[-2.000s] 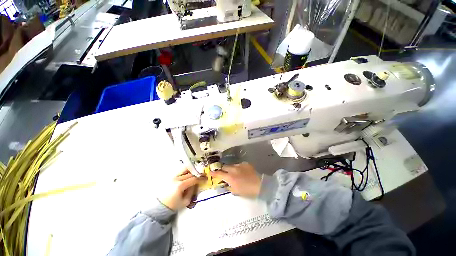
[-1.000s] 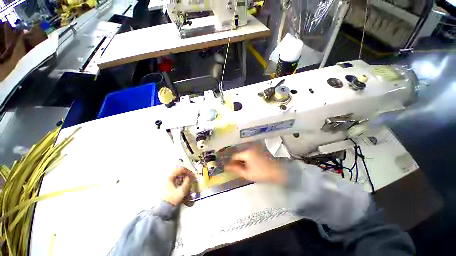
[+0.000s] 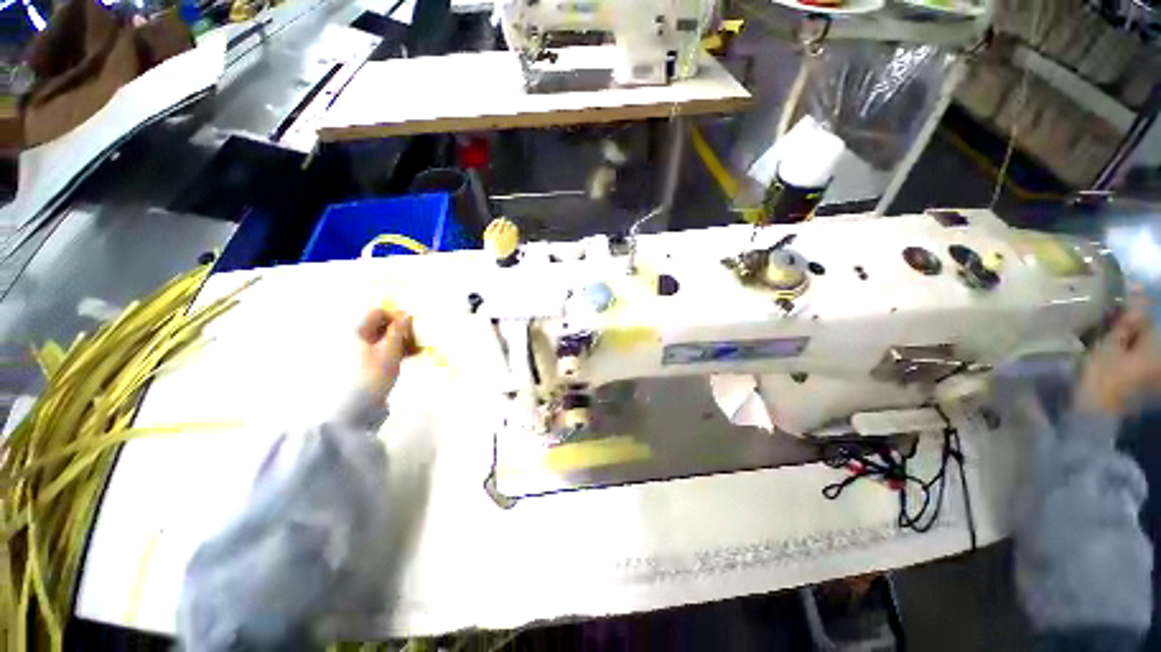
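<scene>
My left hand [image 3: 386, 347] is over the white tabletop, left of the sewing machine head, with its fingers closed on a blurred yellow strip [image 3: 436, 357]. My right hand [image 3: 1120, 361] is blurred at the far right, by the handwheel [image 3: 1097, 287]; whether it touches the wheel is unclear. A short yellow strip [image 3: 596, 453] lies on the grey machine bed [image 3: 688, 446], just right of the presser foot [image 3: 573, 414]. A large bundle of loose yellow strips [image 3: 77, 420] lies along the left edge of the table.
A blue bin [image 3: 376, 227] is behind the table, with a curved yellow strip [image 3: 397, 242] at it. A white scrap [image 3: 741, 400] is under the machine arm. Black and red cords [image 3: 910, 478] lie right of the bed. Another sewing machine [image 3: 611, 45] stands behind.
My left hand has moved from the needle area up and left. My right hand has moved from the bed to the far right. The yellow strip on the bed now shows uncovered.
</scene>
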